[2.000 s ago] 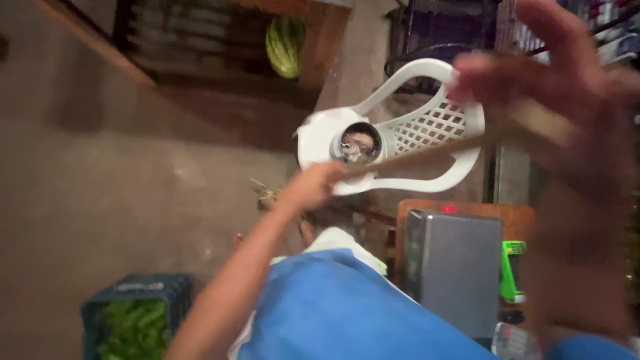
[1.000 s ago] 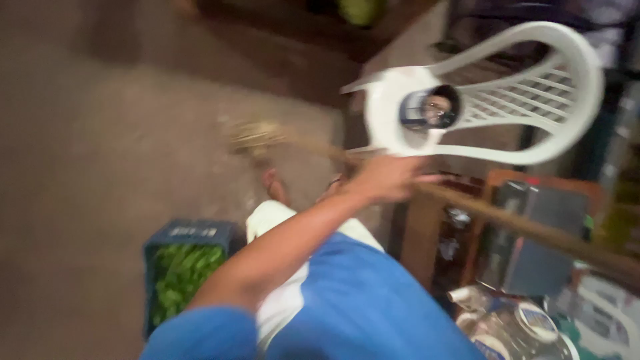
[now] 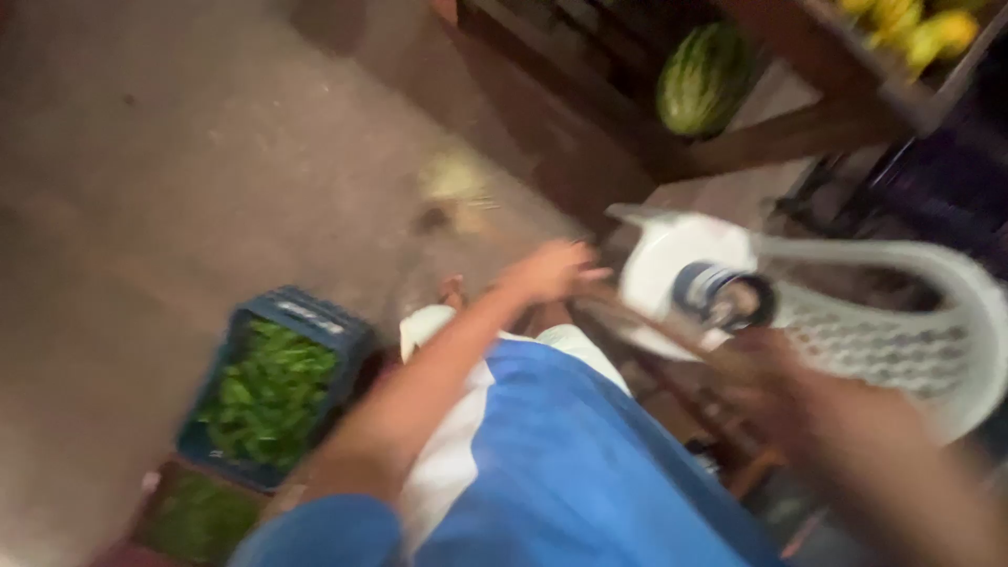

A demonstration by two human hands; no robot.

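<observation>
A long wooden broom handle (image 3: 638, 319) runs slantwise across the view, blurred. My left hand (image 3: 551, 272) is closed around its lower part, left of a white plastic chair (image 3: 685, 236). Farther up the handle, my right hand (image 3: 760, 362) grips it in front of the chair, its fingers badly blurred. The pale bristle head of the broom (image 3: 457, 185) is low over the floor beyond my feet; whether it touches the floor cannot be told. On the chair seat stands a dark tin (image 3: 701, 291) with something pale inside.
A dark crate of green vegetables (image 3: 272, 394) stands at lower left, with a second container of greens (image 3: 197, 516) beside it. At upper right are a striped watermelon (image 3: 705, 79) below a wooden stand (image 3: 787, 146) and yellow produce (image 3: 917, 31).
My right hand, raised at upper right two seconds ago and not clearly seen one second ago, is now on the handle near the chair. The view has shifted a lot.
</observation>
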